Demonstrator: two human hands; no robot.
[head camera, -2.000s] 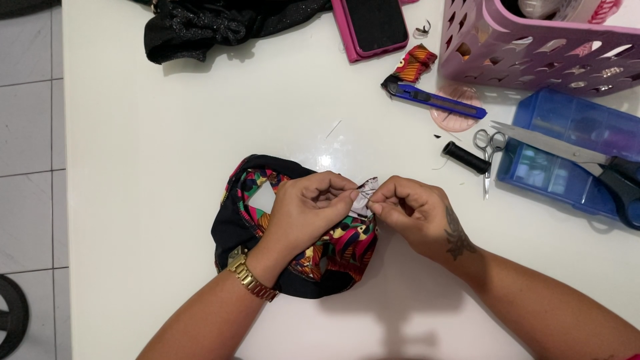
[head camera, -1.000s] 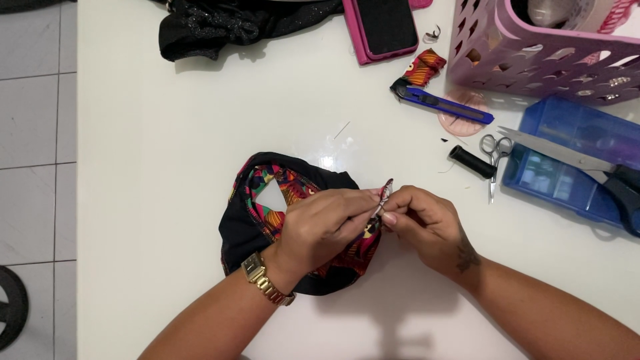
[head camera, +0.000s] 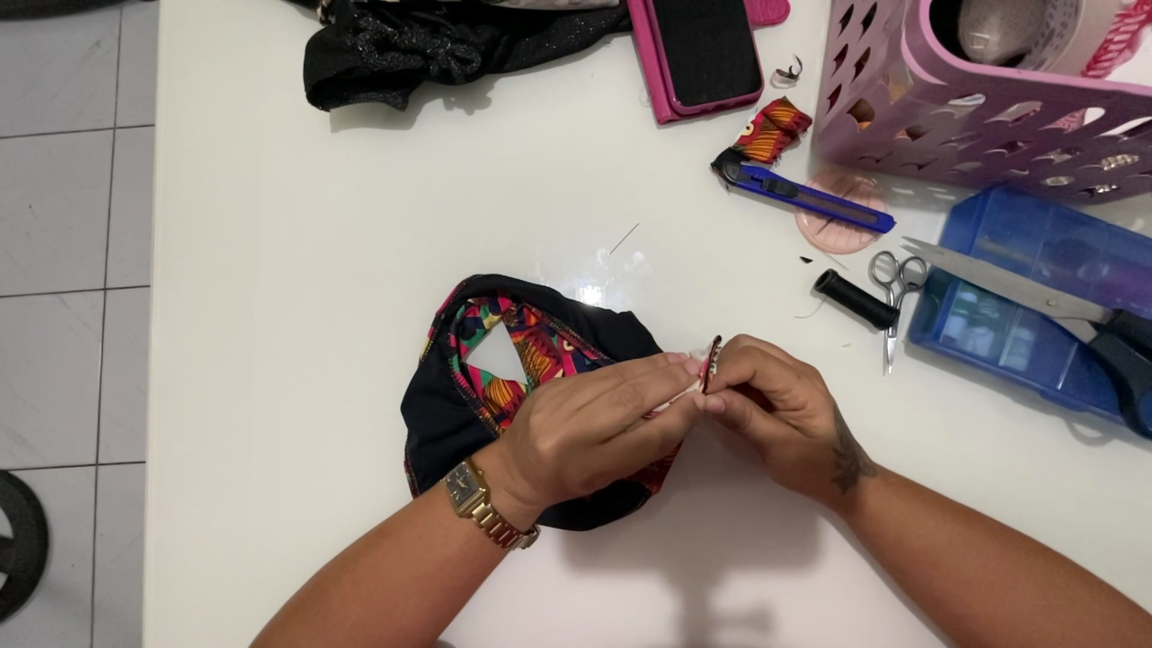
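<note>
A black fabric garment with a colourful patterned lining lies bunched on the white table. My left hand, with a gold watch on its wrist, rests over its right part and pinches a small fold of its edge, where white and dark red cloth shows. From the right, my right hand grips the same fold between thumb and forefinger. The fingertips of both hands nearly meet there. Whether a needle is between the fingers cannot be seen. A loose needle or pin lies on the table above the garment.
At the right are a blue utility knife on a pink round pin case, a black thread spool, small scissors, large scissors on a blue plastic box and a pink basket. A phone and black cloth lie behind.
My left hand has turned more palm-down over the garment's edge. The pinched fold, spread wider and paler two seconds ago, now stands narrow and upright between the fingers.
</note>
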